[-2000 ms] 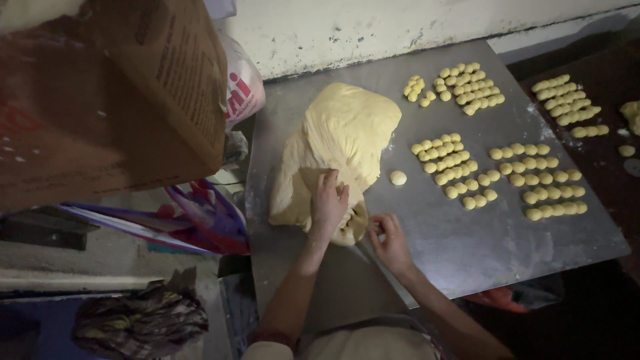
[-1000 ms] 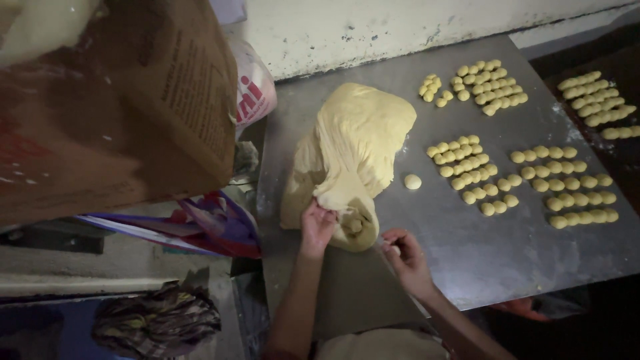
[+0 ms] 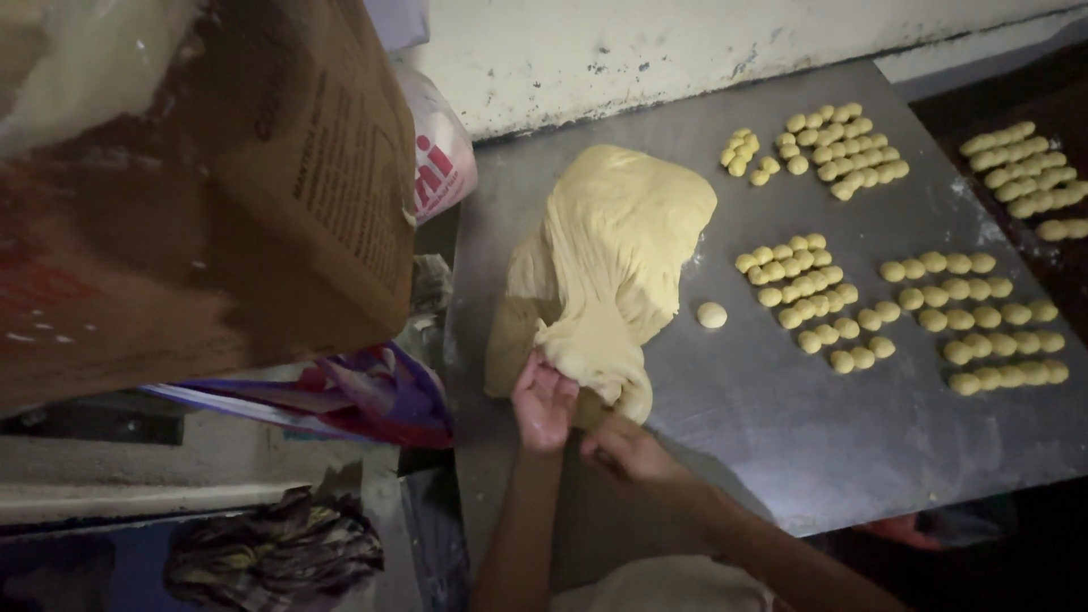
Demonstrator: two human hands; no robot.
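Note:
A large mass of pale yellow dough lies on the metal table, its stretched near end folded over toward me. My left hand, palm up, holds the near left edge of this dough. At the dough's near end, my right hand has its fingers bent close together; what lies between them is hard to make out. A single round dough ball sits right of the mass. Farther right, small yellow dough balls are set in touching rows, with more rows beside them.
A big cardboard box juts in at upper left, with a white plastic bag behind it. A painted wall borders the table's far edge. A crumpled patterned cloth lies lower left. Further dough rows rest on a dark surface at right.
My right hand has moved left from beside the dough to its near end, close to my left hand. The opening seen in the dough's near end a second ago is now largely covered.

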